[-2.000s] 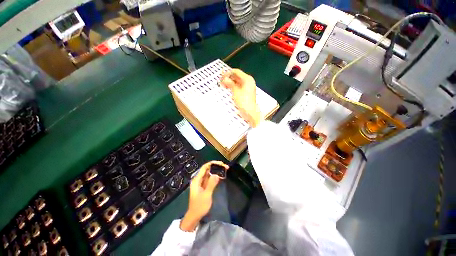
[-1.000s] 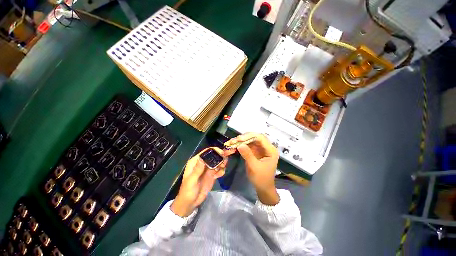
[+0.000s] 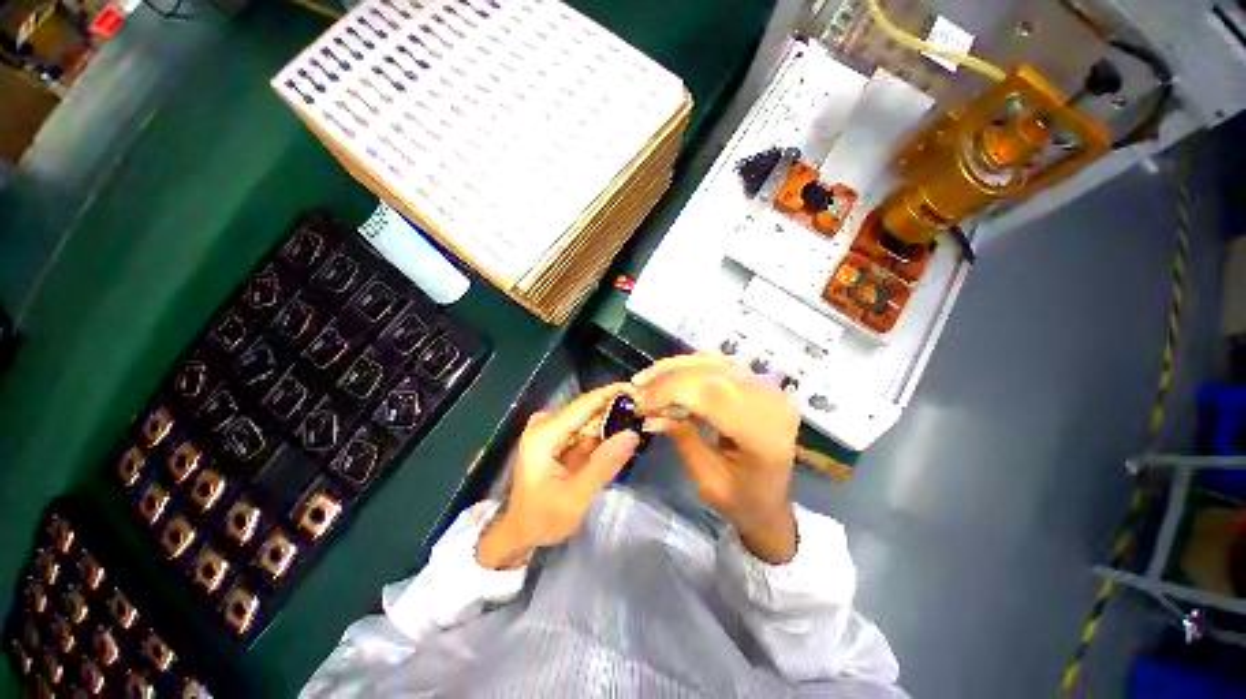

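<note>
A small dark watch case (image 3: pixel 625 418) is held in front of my chest, tilted so that little of its face shows. My left hand (image 3: pixel 558 471) is closed on it from the left, with thumb and fingers at its edge. My right hand (image 3: pixel 731 430) is at its right side, fingertips bent in at the case's edge. Whether the right fingertips also pinch a small piece or a tool cannot be told. The fingers hide much of the case.
The carrier sheet stack (image 3: pixel 506 150) is ahead. The black blister tray (image 3: pixel 303 494) lies left, with another tray (image 3: pixel 85 615) beyond. A label card (image 3: pixel 414 254) is between tray and stack. The press base (image 3: pixel 765 260), orange fixtures (image 3: pixel 869 292) and gold press head (image 3: pixel 963 178) are ahead right.
My right hand has gone from the carrier sheets to the case in my left hand. The case has turned from face-up to tilted. The head view has shifted down toward my hands.
</note>
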